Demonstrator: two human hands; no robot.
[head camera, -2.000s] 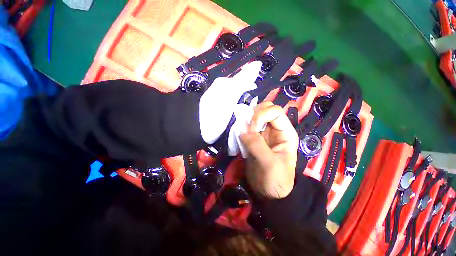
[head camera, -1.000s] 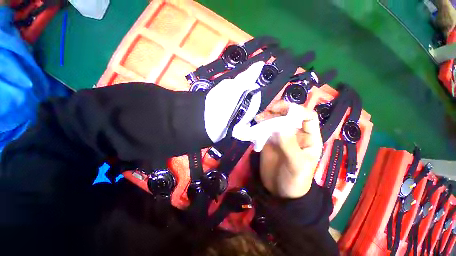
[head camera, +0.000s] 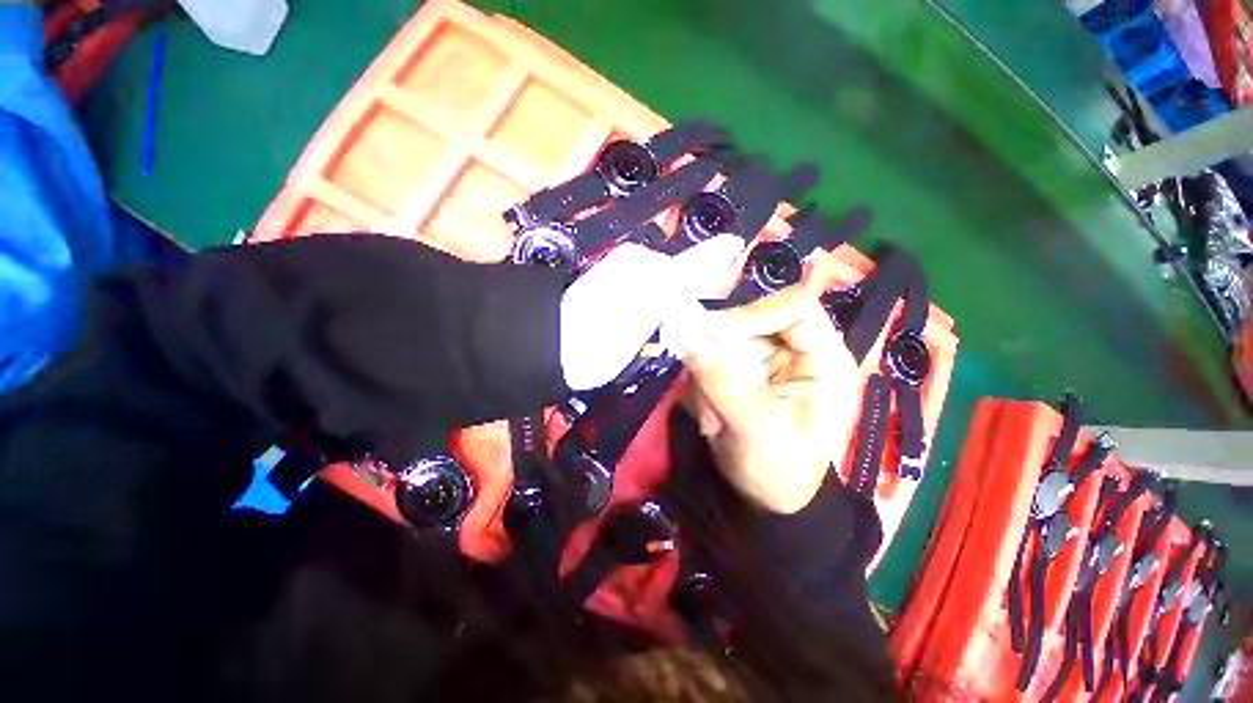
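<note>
My left hand (head camera: 614, 313), in a white glove below a black sleeve, is closed on a wristwatch (head camera: 651, 360). Only a small part of that watch shows below the glove. My bare right hand (head camera: 772, 398) is against the glove's fingertips, fingers bent around a white wiping cloth (head camera: 687, 327). Cloth and glove blend in the glare, so the exact grip is hard to see. Both hands are over an orange-red watch tray (head camera: 313, 162), where several dark round watches on black straps lie, one at the lower left (head camera: 434, 492).
Stacked red trays of watches (head camera: 962, 549) stand at the lower right. A white translucent bottle (head camera: 242, 19) and a blue stick (head camera: 153, 105) are at the upper left. A blue piece (head camera: 264, 486) lies by my left sleeve. A green surface (head camera: 879, 124) runs behind the tray. Metal bars and blue items are at the right.
My right hand first moved up and right with the cloth spread from the glove, then came back left against the glove. The view has shifted, showing more at the upper right.
</note>
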